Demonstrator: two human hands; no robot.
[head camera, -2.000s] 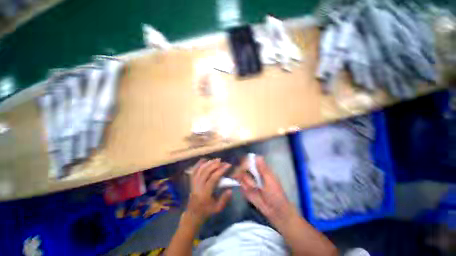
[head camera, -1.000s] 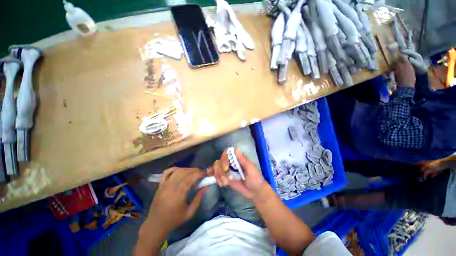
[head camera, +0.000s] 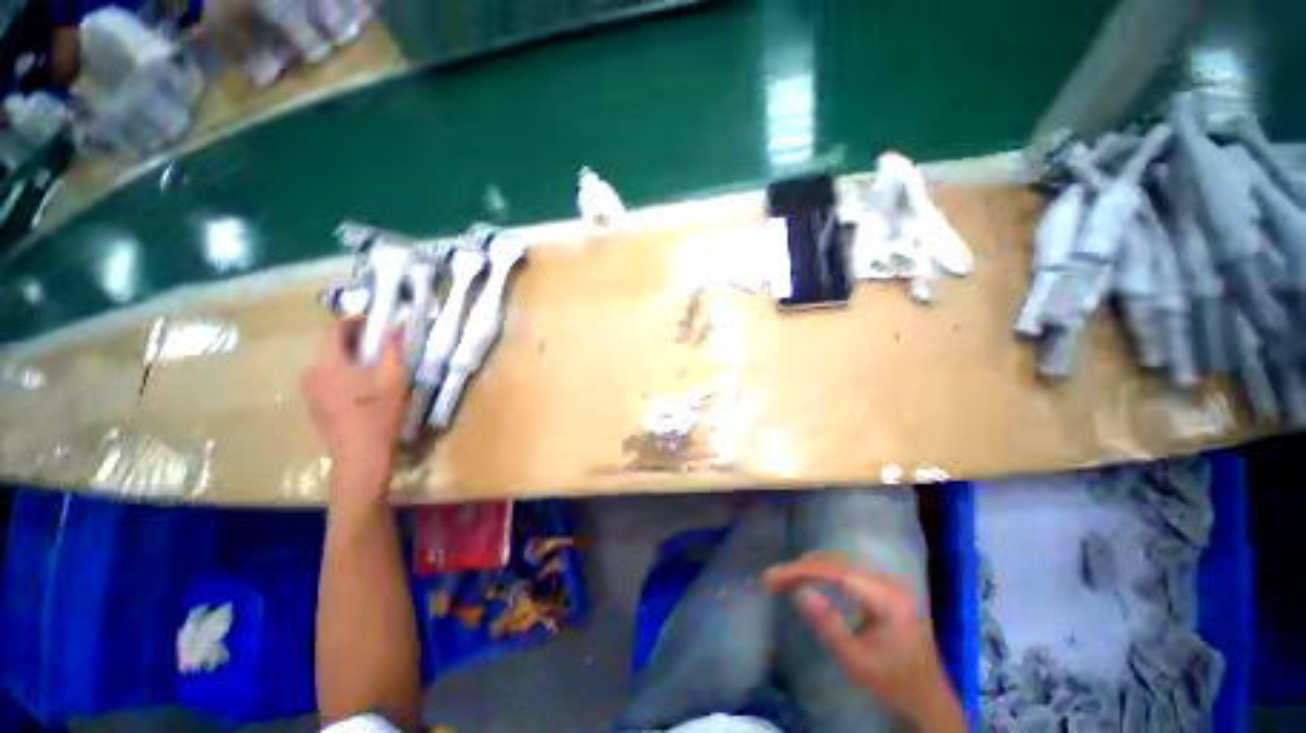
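My left hand (head camera: 355, 394) is at the left of the bench, closed around a pale grey handle body (head camera: 384, 294) with its bent head pointing away from me. It lies against a row of similar handle bodies (head camera: 473, 322). The lower part of the held one is hidden by my hand. My right hand (head camera: 867, 623) is above my knees, with thumb and fingers apart and nothing visible in it. A small white pile with thin sticks (head camera: 670, 415) lies near the near bench edge.
Handle bodies are heaped at right (head camera: 1103, 244). A phone (head camera: 811, 244), white gloves (head camera: 902, 229) and a small white bottle (head camera: 599, 201) lie along the belt (head camera: 688, 100). A blue bin (head camera: 968, 616) of small grey pieces stands right of my knees.
The view has swung left. My left hand has moved from my lap to the handle row with a handle body. My right hand has parted from it and no longer shows the handle head.
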